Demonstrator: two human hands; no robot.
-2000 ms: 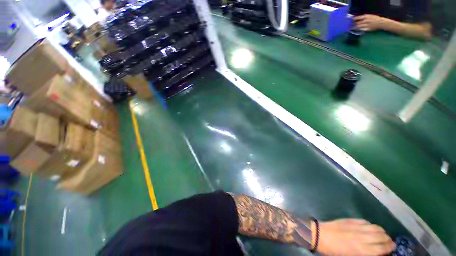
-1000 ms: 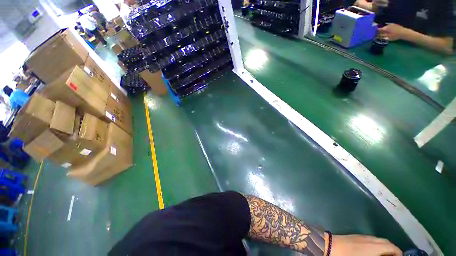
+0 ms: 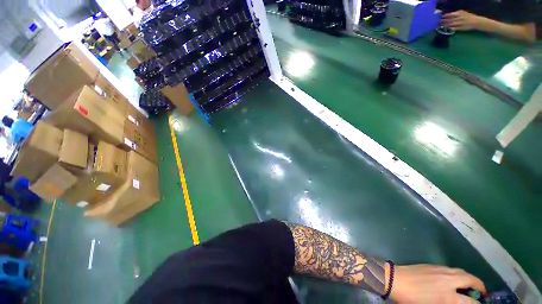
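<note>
My left hand (image 3: 437, 285) is at the bottom right edge, its bare tattooed forearm reaching in from a black sleeve. Its fingers are closed on a dark unit (image 3: 500, 297), mostly cut off by the frame's edge. A small dark piece with green and red (image 3: 470, 292) shows at the fingertips. My right hand is out of the picture. A black cylindrical unit (image 3: 390, 70) stands upright on the green belt surface (image 3: 350, 101) beyond the white strip (image 3: 356, 142).
Another person's hand (image 3: 463, 21) touches a black unit (image 3: 443, 37) beside a white and blue box (image 3: 410, 21). Black trays (image 3: 202, 53) are stacked at the bench's far end. Cartons (image 3: 119, 119) and blue stools (image 3: 15, 273) stand on the floor at left. A white post (image 3: 523, 119) rises at right.
The standing unit and a small white slip have moved up and left along the green surface. The coloured piece now shows at my left fingertips. The other person's hand remains by its unit.
</note>
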